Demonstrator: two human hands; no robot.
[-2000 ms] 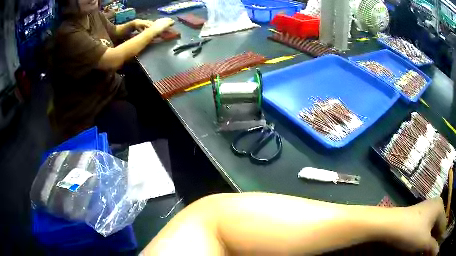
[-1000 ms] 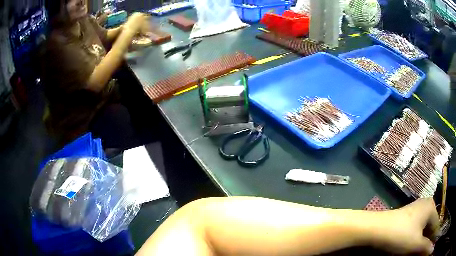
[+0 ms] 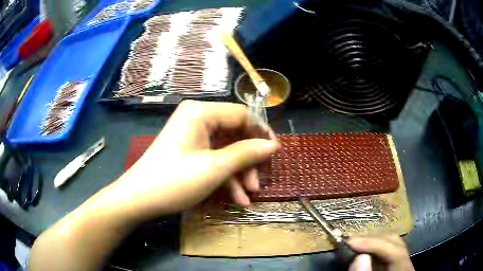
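My left hand [image 3: 212, 148] pinches a small bunch of thin pale leaded parts [image 3: 258, 114] above the left part of the dark-red holder board [image 3: 333, 164]. The bunch's upper ends show just in front of the flux pot [image 3: 283, 84]. My right hand [image 3: 381, 254], cut off by the bottom edge, holds a soldering iron [image 3: 322, 219] with its tip at the board's front edge. Silvery strands [image 3: 318, 211] lie on the cardboard pad [image 3: 238, 242] in front of the board. My left hand hides part of the board.
A flat brush [image 3: 241, 57] leans in the flux pot. A black tray of parts [image 3: 172, 98] and blue trays [image 3: 37, 119] stand at the left. A white-handled knife [image 3: 79, 161] and scissors [image 3: 24, 182] lie left. The fan [image 3: 357, 66] is behind; an iron stand [image 3: 458, 127] is right.
The view has swung right from the spool and neighbouring worker to the board and fan. My left hand, earlier beside the flux pot, is now over the board with parts. My right hand and iron have appeared.
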